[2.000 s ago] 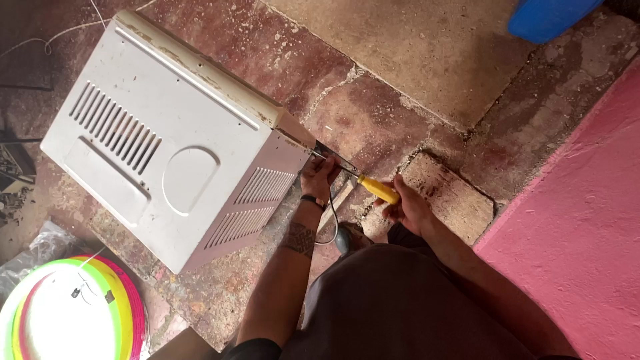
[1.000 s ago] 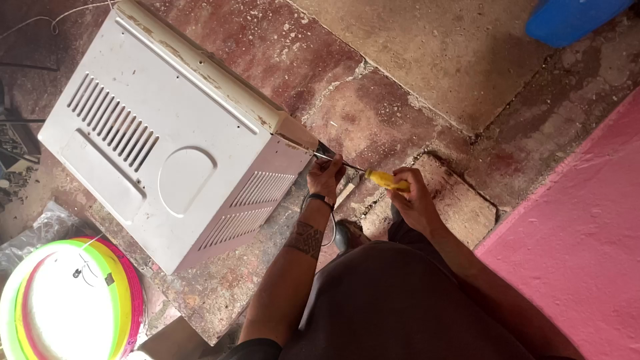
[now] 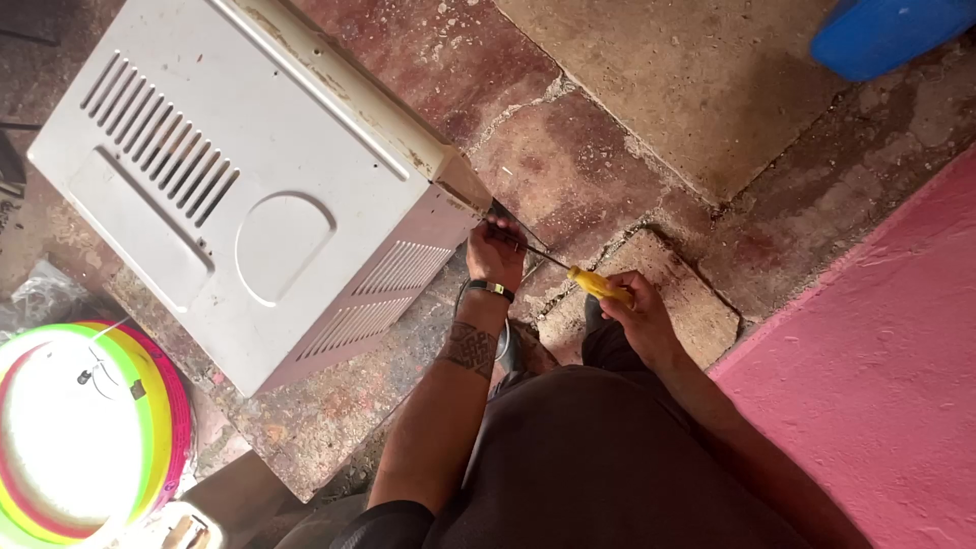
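A white metal appliance housing, probably a microwave oven (image 3: 305, 160), rests on a worn stone surface, with slotted vents in its top and side. My right hand (image 3: 637, 309) grips the yellow handle of a screwdriver (image 3: 591, 284), whose long shaft points up and left to the housing's near right corner. At that corner, my left hand (image 3: 497, 252) has its fingertips by the shaft and the front edge. Whether those fingers hold the shaft or the edge cannot be told, and the screwdriver's tip is hidden. A dark cable hangs beside my left wrist.
Left of me lie stacked green, yellow and pink rings (image 3: 164, 412) around a bright glare, with clear plastic wrap (image 3: 46, 293) behind them. A pink wall (image 3: 862, 351) rises at right. A blue plastic container (image 3: 888, 34) stands at the upper right. The floor is cracked and uneven.
The screwdriver stays in my right hand at the housing's corner, while the grip of that hand on the handle has shifted a little. My left hand remains by the corner.
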